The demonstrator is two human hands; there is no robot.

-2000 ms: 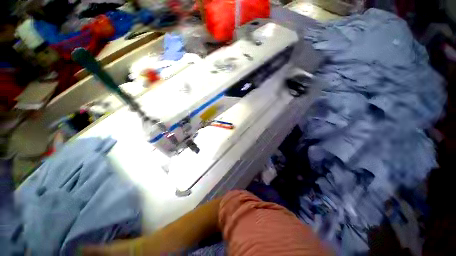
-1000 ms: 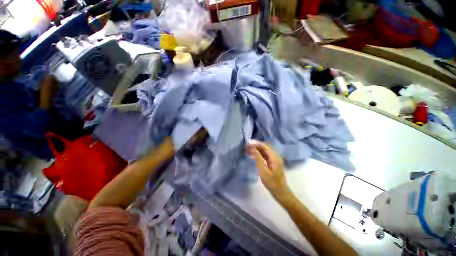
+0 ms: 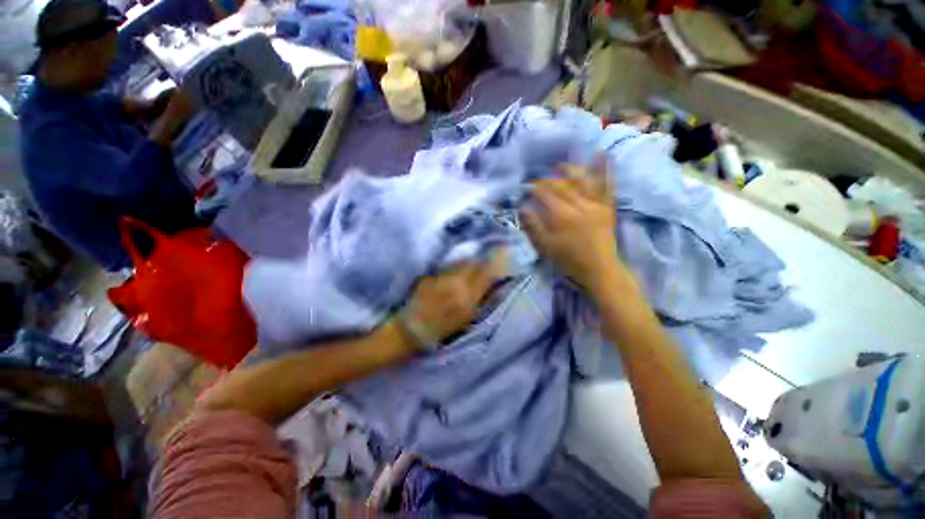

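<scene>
A large light blue garment bundle (image 3: 446,395) lies across the white table and hangs over its front edge. My left hand (image 3: 453,299) is on the middle of the bundle, its fingers blurred and partly sunk in the cloth. My right hand (image 3: 573,218) is just right of it and slightly farther back, its fingers curled at the bundle's middle. The fingertips of both hands are blurred. What lies between them at the bundle's middle is hard to tell.
The machine head (image 3: 847,421) stands at the lower right. Thread spools (image 3: 884,239) lie in the trough behind. A red bag (image 3: 188,304) is at the left, near a person in blue (image 3: 91,152). A white bottle (image 3: 403,91) and a pale tray (image 3: 302,132) stand at the back.
My left hand has come up and right onto the bundle's middle. My right hand has moved up and slightly right. The cloth spreads farther left and hangs lower in front.
</scene>
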